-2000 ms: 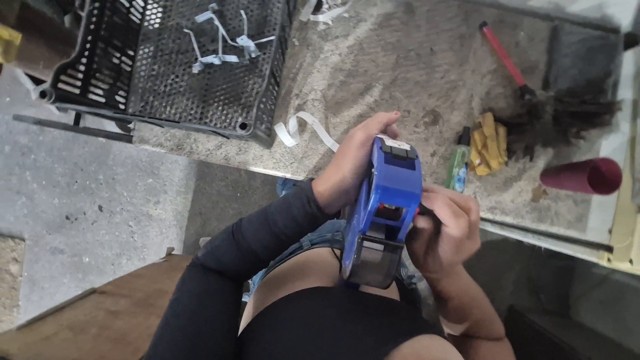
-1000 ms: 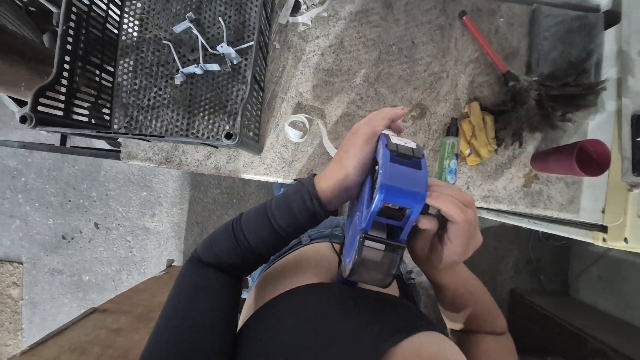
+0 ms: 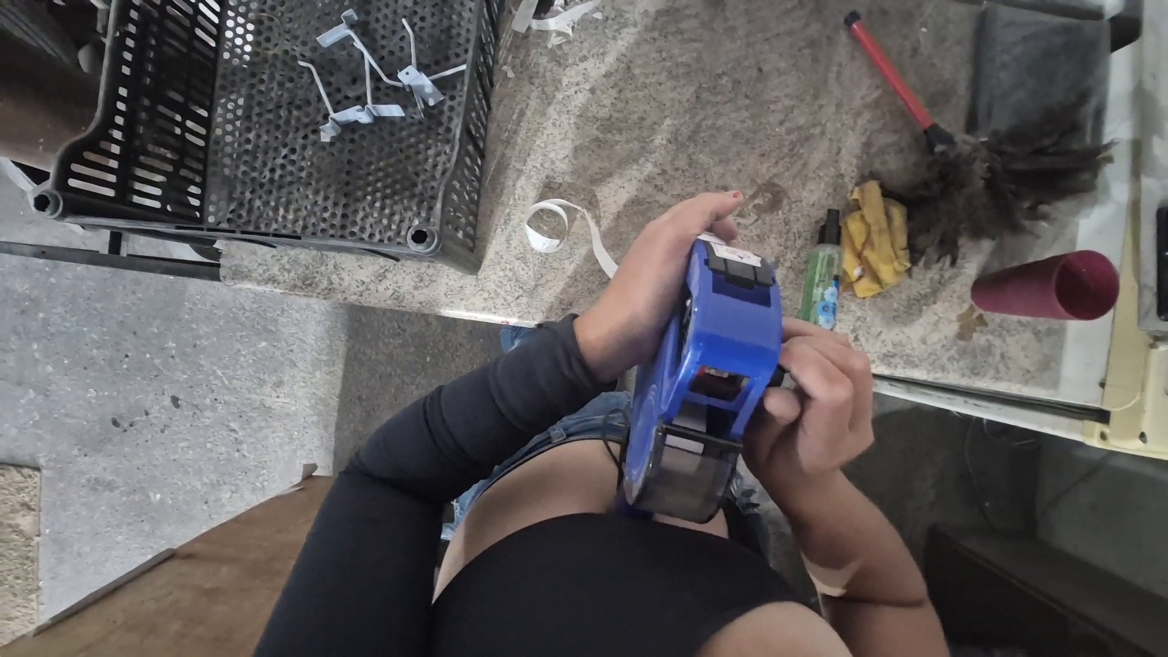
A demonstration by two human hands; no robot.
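Note:
A blue handheld label gun (image 3: 730,319) with a smoky clear cover at its lower end is held upright against my body, beyond the table's front edge. My left hand (image 3: 652,283) grips its left side, thumb and fingertips near the top. On the other side, my right hand (image 3: 821,401) has curled fingers at a small black part of the gun; what the fingertips do there is partly hidden. A curled white paper strip (image 3: 547,228) lies on the speckled table, and its end disappears behind my left hand.
A black plastic crate (image 3: 338,182) at the upper left holds several white metal hooks (image 3: 365,109). At the right lie a green spray bottle (image 3: 821,278), a yellow cloth (image 3: 874,242), a feather duster (image 3: 967,173) with a red handle and a maroon cup (image 3: 1045,285).
The view has shifted slightly. Both hands stay on the blue label gun, with no plain change in grip.

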